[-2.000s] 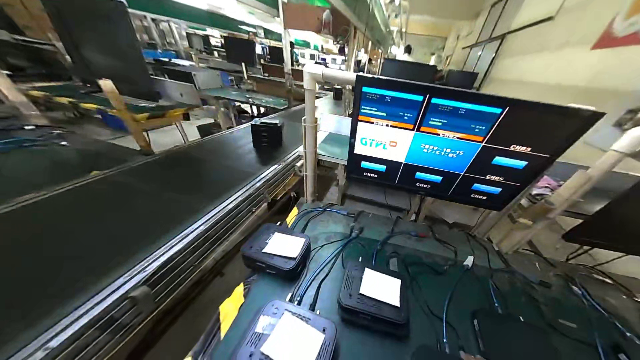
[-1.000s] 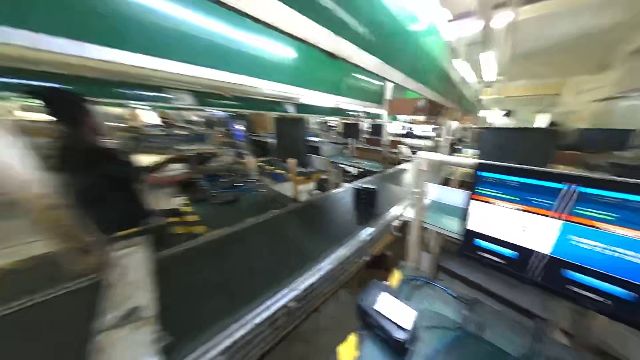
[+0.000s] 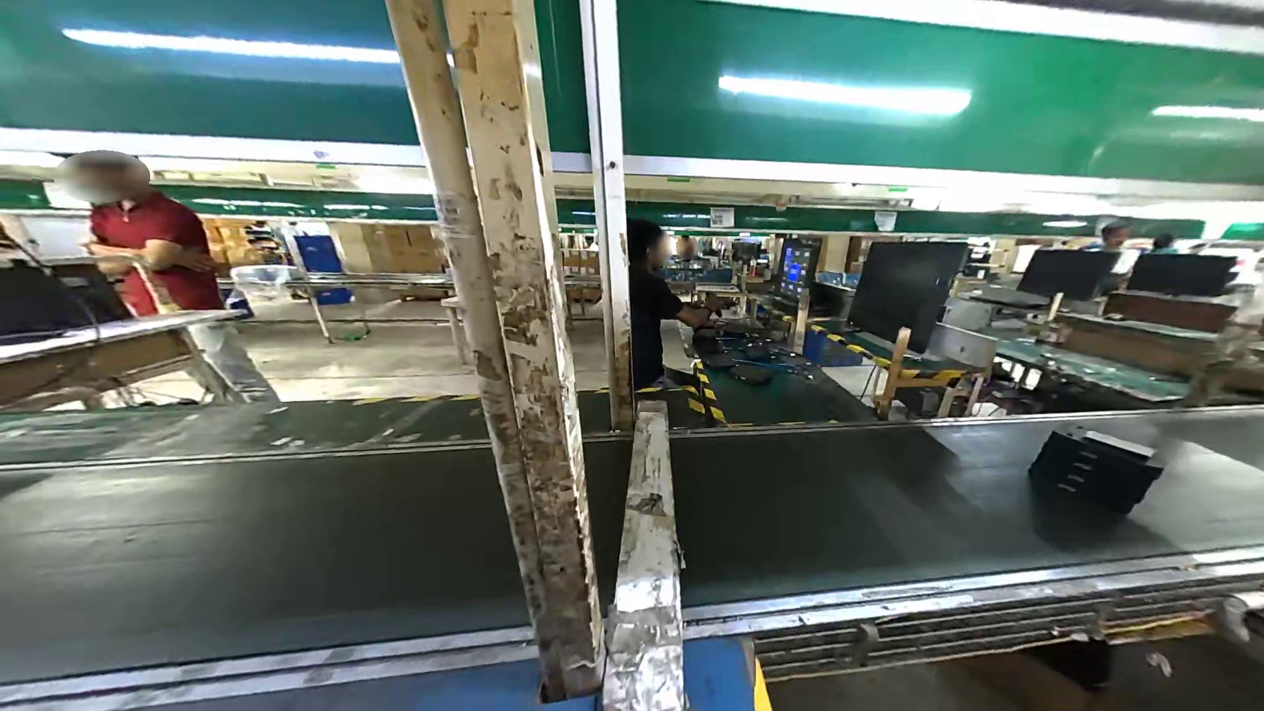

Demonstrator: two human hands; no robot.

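Neither my left hand nor my right hand shows in the head view, so what they hold or touch is hidden. A dark conveyor belt [image 3: 810, 513] runs across the view from side to side. On its right part rests a stack of black boxes [image 3: 1094, 472], with a pale sheet or flat piece on top.
Worn, paint-flaked posts [image 3: 523, 346] and a scuffed rail [image 3: 647, 553] stand close in front. Beyond the belt, a person in red [image 3: 163, 247] stands at the left, and another person in black [image 3: 650, 316] reaches over a bench with black devices [image 3: 755, 360]. A monitor [image 3: 904, 291] stands behind.
The view has swung far to the left. The near bench with the labelled black devices and the lit monitor has left the view.
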